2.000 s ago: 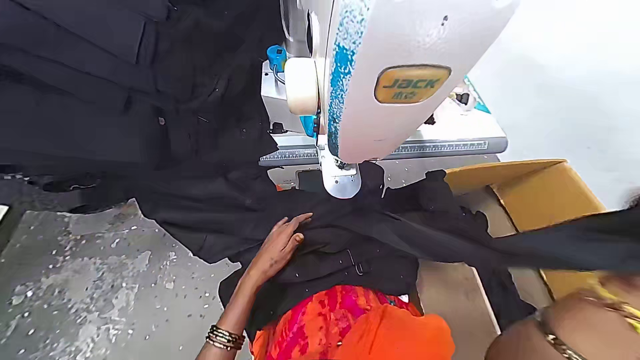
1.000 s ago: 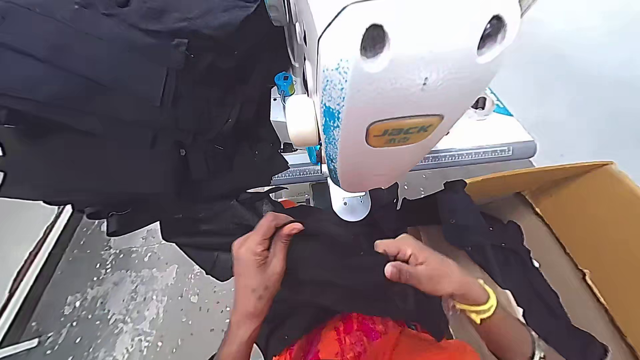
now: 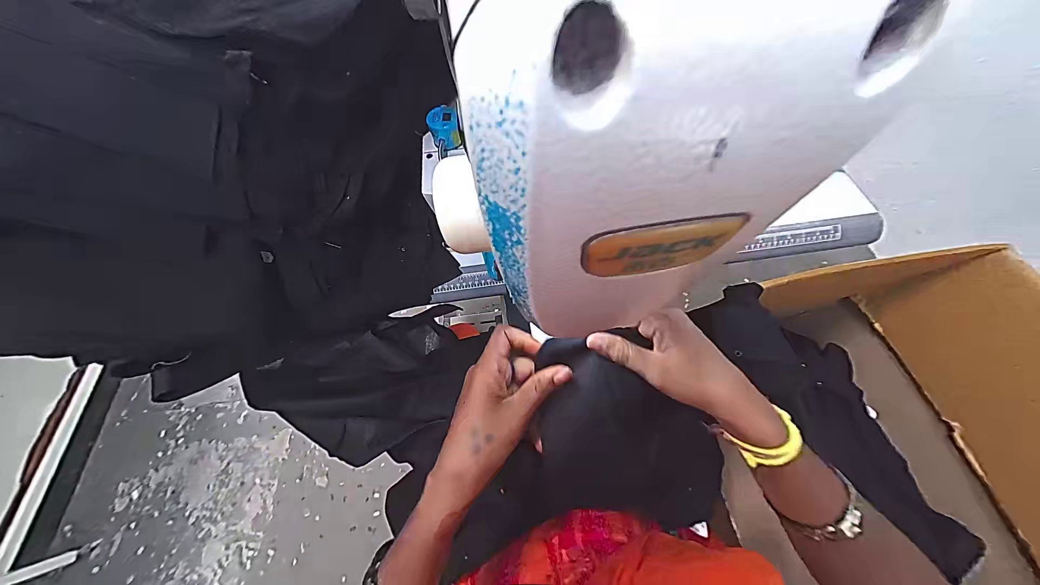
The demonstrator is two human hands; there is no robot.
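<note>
Both hands pinch the upper edge of a black cloth garment [image 3: 626,431], close in front of the white Jack sewing machine head [image 3: 650,171]. My left hand [image 3: 504,398] grips the edge between thumb and fingers on the left. My right hand [image 3: 682,357], with a yellow bangle at the wrist, holds the same edge a little to the right. The cloth hangs down from the fingers over my lap. The machine's needle area is hidden behind its head and my hands.
A large heap of black garments [image 3: 146,195] covers the left side. At the right stands an open cardboard box [image 3: 959,325], with black cloth [image 3: 845,431] hanging into it. A scale runs along the machine bed [image 3: 812,236]. Speckled grey floor [image 3: 236,487] shows lower left.
My right hand has come in from the far right, and both hands are now close together on the cloth edge. The left hand, flat on the cloth two seconds ago, now pinches it. The view has shifted nearer the machine.
</note>
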